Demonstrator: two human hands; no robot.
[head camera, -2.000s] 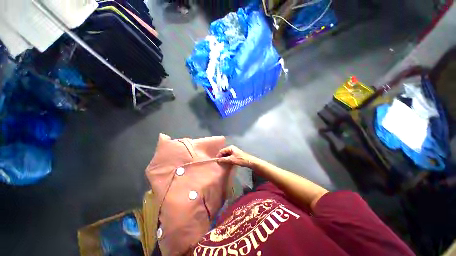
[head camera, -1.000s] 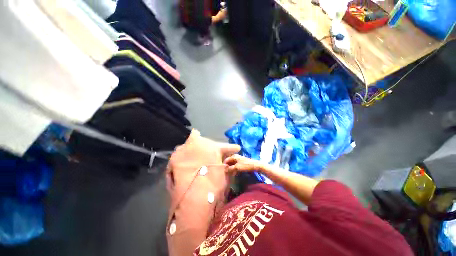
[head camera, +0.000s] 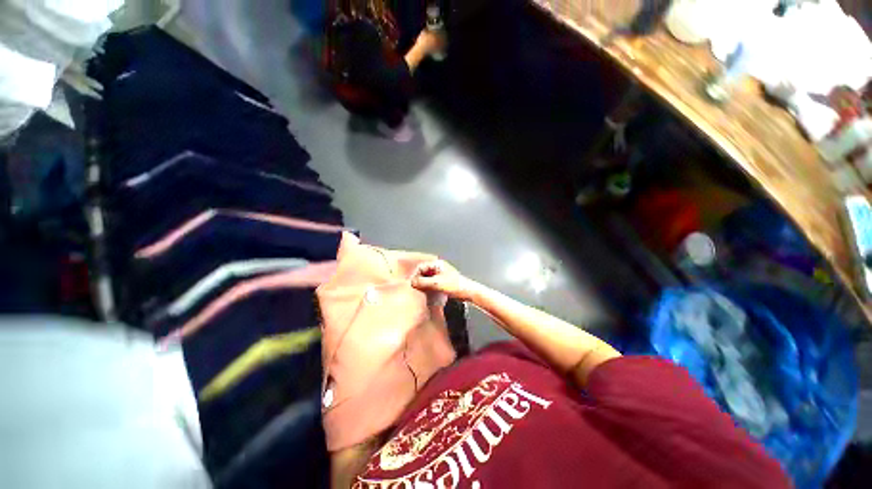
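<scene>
A salmon-pink jacket (head camera: 382, 334) hangs in front of me at the lower middle, left of my maroon shirt. Pale round discs that look like buttons show on it, one near the top and one at its left edge. My right hand (head camera: 432, 277) pinches the jacket's upper right edge between the fingers. My left hand is not visible. A skin-toned patch below the jacket's lower edge may be my left forearm; the jacket hides what is above it.
Dark garments (head camera: 239, 220) with pink, white and yellow edges hang in a row at left. White cloth (head camera: 86, 401) is at lower left. A person (head camera: 368, 67) is ahead. A cluttered wooden table (head camera: 688, 105) runs along the right. A blue plastic bag (head camera: 765, 382) is at lower right.
The view has moved forward along the hanging garments. The blue bag has shifted to the lower right, and the table and person appear nearer. My right hand still holds the jacket.
</scene>
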